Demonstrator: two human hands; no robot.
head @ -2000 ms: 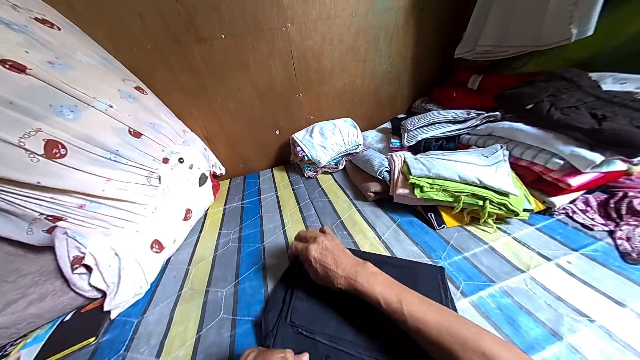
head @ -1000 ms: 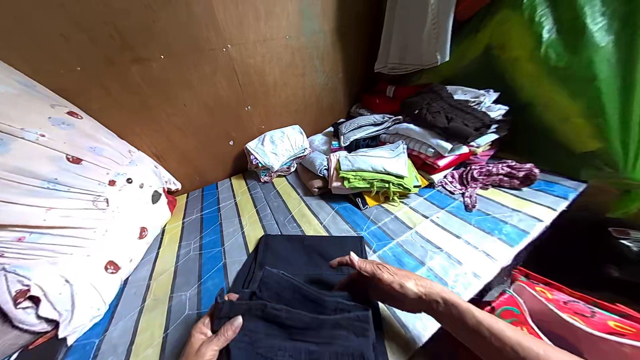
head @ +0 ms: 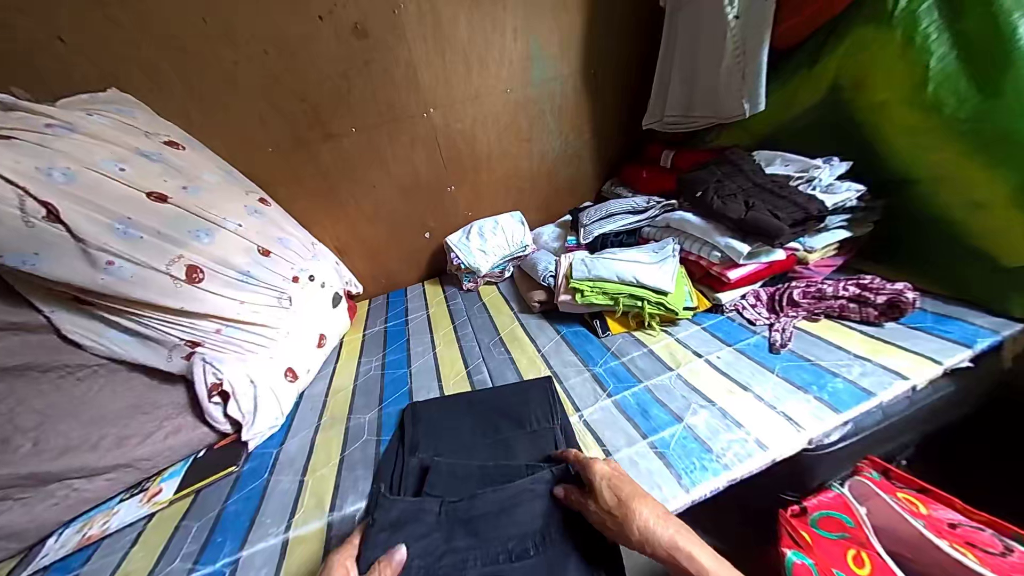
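Note:
Dark folded trousers (head: 480,480) lie on the striped mattress (head: 400,352) at the bottom middle, the near part folded over the far part. My left hand (head: 364,556) grips their near left edge, thumb on top, and is partly cut off by the frame's bottom. My right hand (head: 608,500) holds the right edge of the upper fold, its thumb and fingertips at the cloth.
Folded clothes (head: 632,272) are piled at the back right, beside a small folded stack (head: 488,244) and a crumpled plaid garment (head: 832,304). A printed cloth bundle (head: 184,256) stands left. A red patterned bag (head: 896,520) sits beyond the mattress edge. Light cloth (head: 708,64) hangs above.
Two seconds ago my right hand lay on top of the dark cloth; it is now at the right edge. The near part has been folded over. The view has swung right.

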